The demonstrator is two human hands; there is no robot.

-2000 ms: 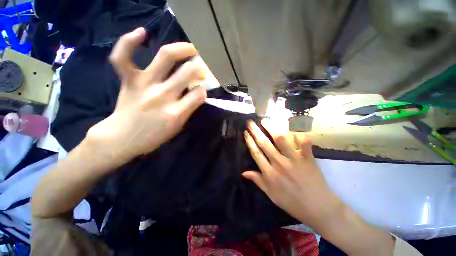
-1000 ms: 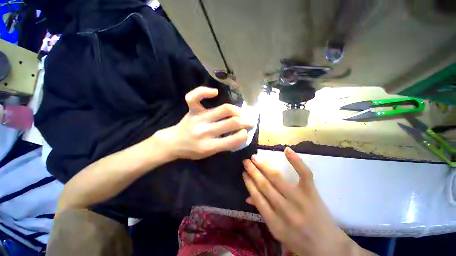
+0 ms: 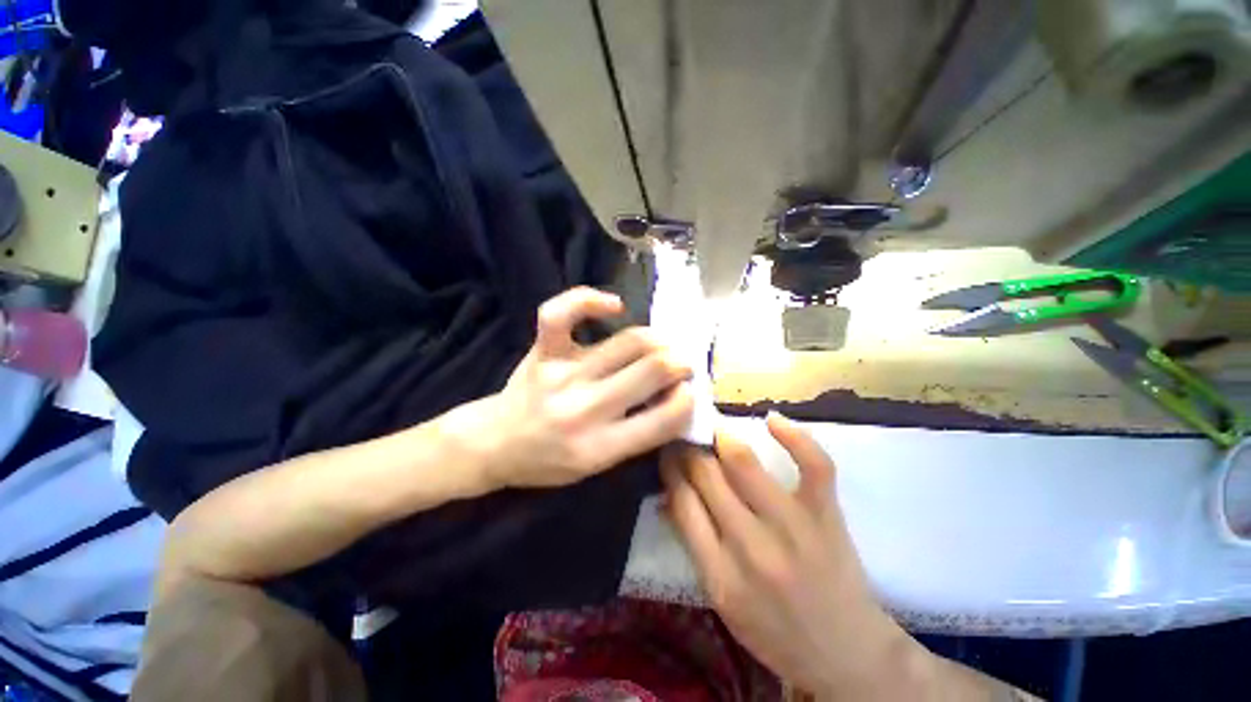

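A black garment piece (image 3: pixel 329 302) lies heaped left of the needle area. A bright white strip (image 3: pixel 682 322) runs along its right edge beside the presser area. My left hand (image 3: pixel 590 398) lies on the garment with bent fingers, its fingertips pressing the white strip. My right hand (image 3: pixel 761 528) is just below, its fingertips at the lower end of the strip and the black edge, thumb apart. The fingertips partly hide the edge, so I cannot tell if it is pinched. The sewing machine head (image 3: pixel 768 110) stands above; the needle is lost in lamp glare.
Bright green snips (image 3: pixel 1050 299) and yellow-green snips (image 3: pixel 1166 380) lie on the worn machine bed (image 3: pixel 933 364) at right. The glossy white table (image 3: pixel 1015 521) is in front. At left are a pink thread cone (image 3: pixel 44 343), a cream machine part (image 3: pixel 48 206) and grey-white striped panels (image 3: pixel 69 535).
My left hand came down from above the garment onto the white strip. My right hand moved down and towards the table edge. The garment shifted, and more of the white strip shows upright by the needle area.
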